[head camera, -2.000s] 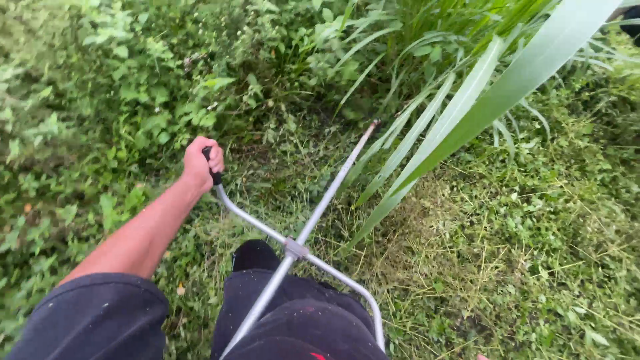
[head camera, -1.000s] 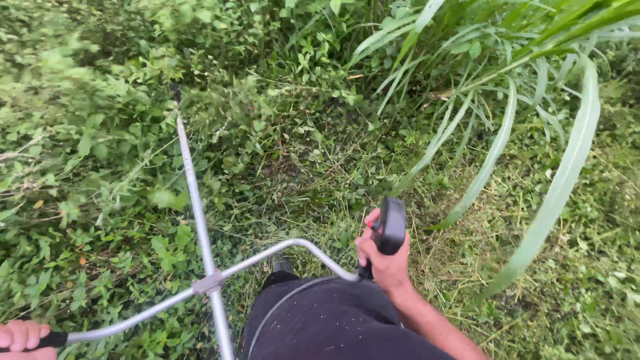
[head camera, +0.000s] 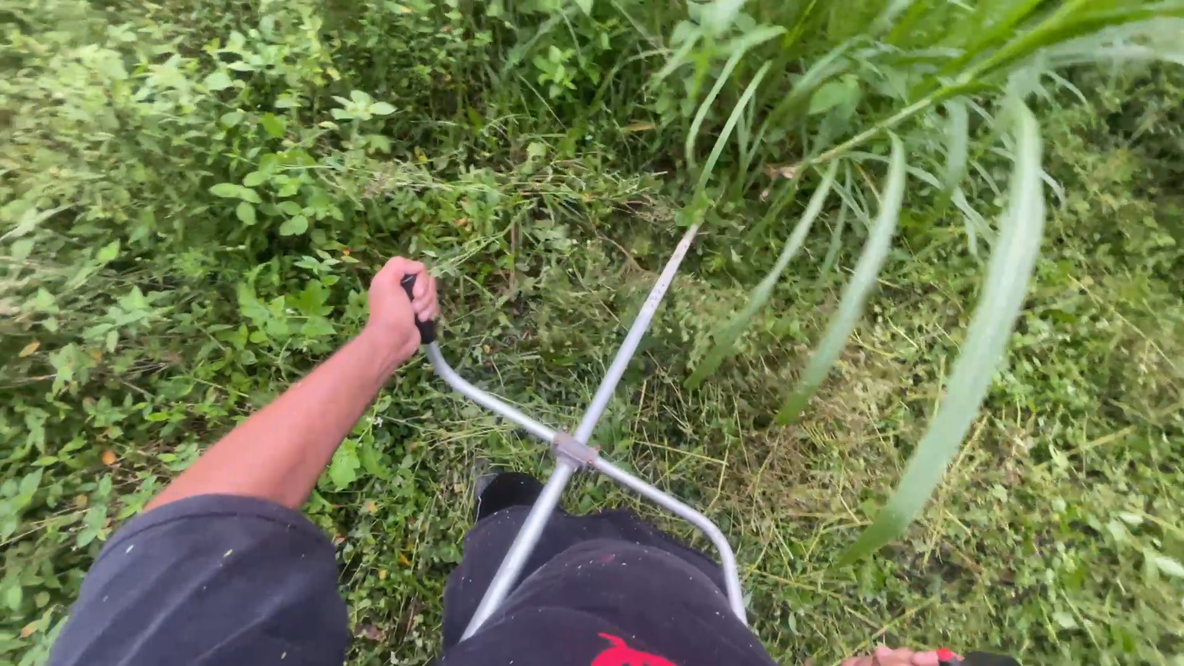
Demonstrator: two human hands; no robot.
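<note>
My left hand (head camera: 401, 310) is closed around the black grip at the left end of a brush cutter's handlebar (head camera: 495, 404). The bare metal shaft (head camera: 624, 356) slants from beside my body up to the right, where its far end meets the grass; the cutting head is hidden. A clamp (head camera: 574, 450) joins bar and shaft in front of my waist. At the bottom edge, partly cut off, my right hand (head camera: 893, 657) is on the black control grip (head camera: 985, 659), which has a red part.
Long-bladed tall grass (head camera: 980, 305) leans in from the upper right. Leafy weeds (head camera: 268, 194) stand thick at the left. Low, flattened cuttings (head camera: 786, 472) lie to the right. My dark shoe (head camera: 507, 492) shows by the shaft.
The shaft's far end has swung from the left over to the right, beside the tall grass. My left hand has moved up and forward, while my right hand has dropped to the bottom edge.
</note>
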